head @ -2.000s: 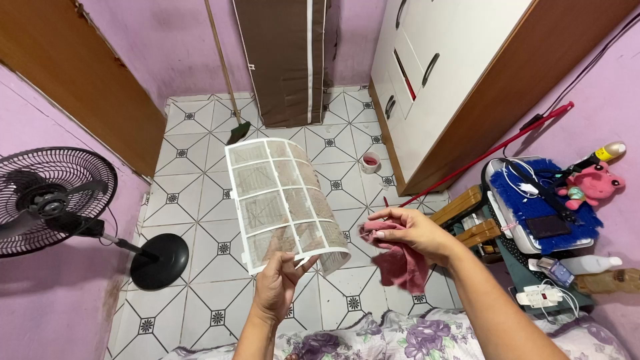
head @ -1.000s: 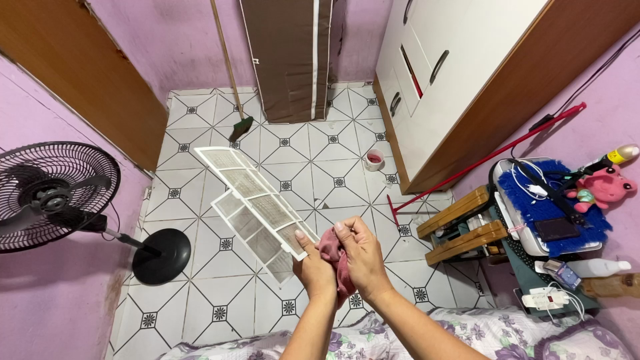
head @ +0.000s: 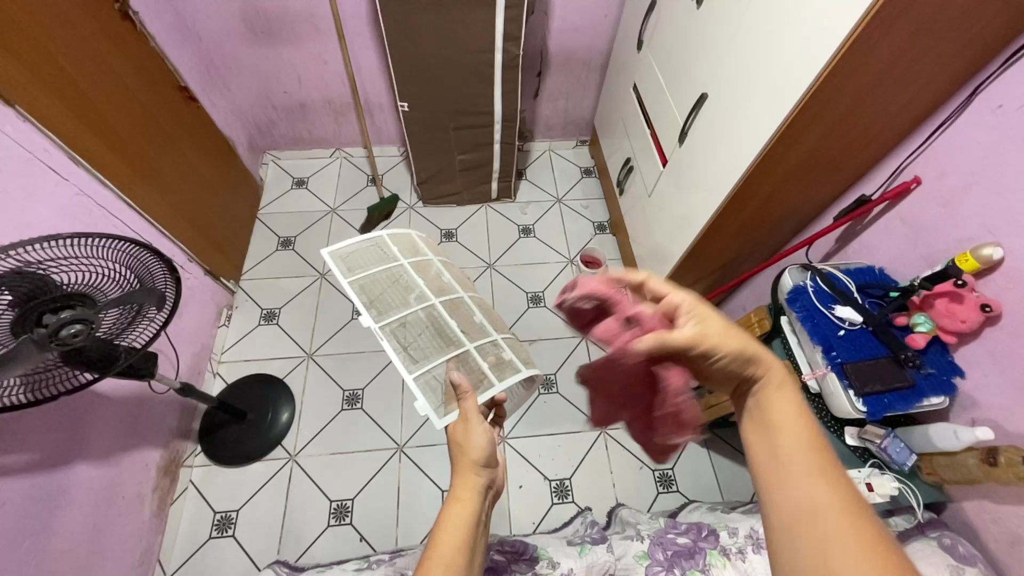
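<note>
A curved air filter screen with a white plastic frame and fine mesh is held up over the floor, in the middle of the head view. My left hand grips its lower edge, thumb over the mesh side. To the right, apart from the screen, my right hand holds a crumpled dark pink cloth that hangs down and is somewhat blurred. Part of the right fingers is hidden by the cloth.
A black pedestal fan stands at left. Behind are a broom, brown fabric wardrobe, white cabinet and tape roll. At right, a cluttered stand holds a blue mat; a floral bedspread lies below.
My right hand, with the cloth, has moved right, away from my left hand and the screen. The screen has been turned so its mesh face shows broadly, after being seen more edge-on.
</note>
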